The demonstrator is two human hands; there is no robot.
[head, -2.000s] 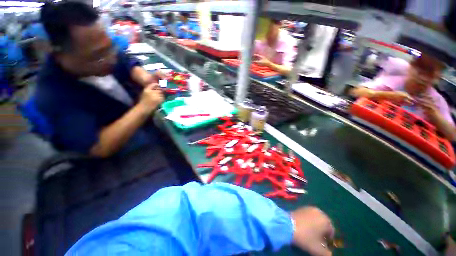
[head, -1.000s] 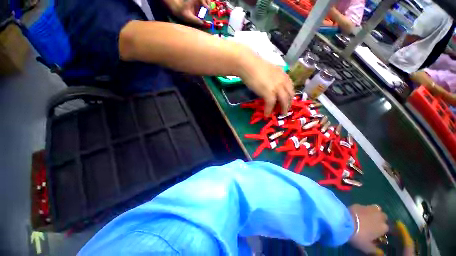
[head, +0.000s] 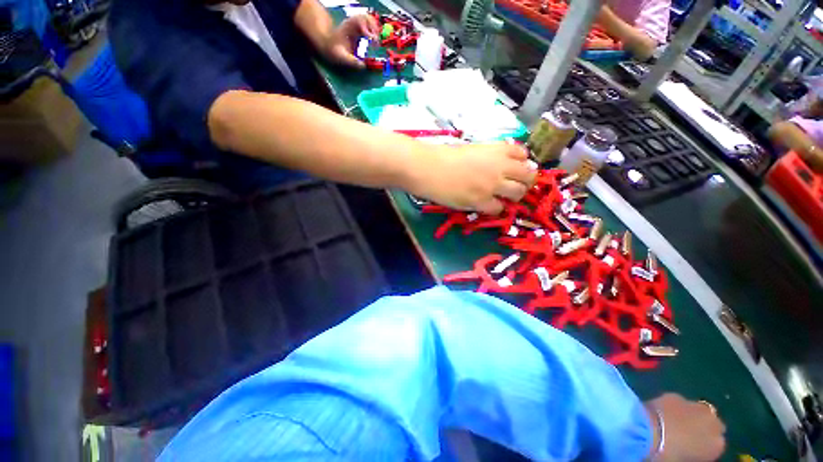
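Note:
My left hand (head: pixel 688 428), at the end of a light blue sleeve, is low at the right over the green bench. Its fingers point down and are partly hidden, so I cannot tell whether they hold anything. Only a small yellow bit, perhaps a covered fingertip of my right hand (head: pixel 747 457), shows at the bottom edge. A pile of red spring clamps (head: pixel 577 262) lies beyond my left sleeve, many with silver or dark bars in their jaws and white patches. Another person's hand (head: pixel 483 176) is at the pile's far left side.
A large black compartment tray (head: pixel 239 298) is left, below bench level. A green tray (head: pixel 383 101) with white papers and two bottles (head: pixel 552 131) (head: pixel 588 155) stand beyond the pile. A white strip (head: pixel 672 257) runs along the right; a small dark assembly (head: pixel 735 322) lies by it.
The view has swung down and left since the first frame. The other person's hand has reached to the clamp pile. My right hand's yellow-covered fingers have mostly left the picture.

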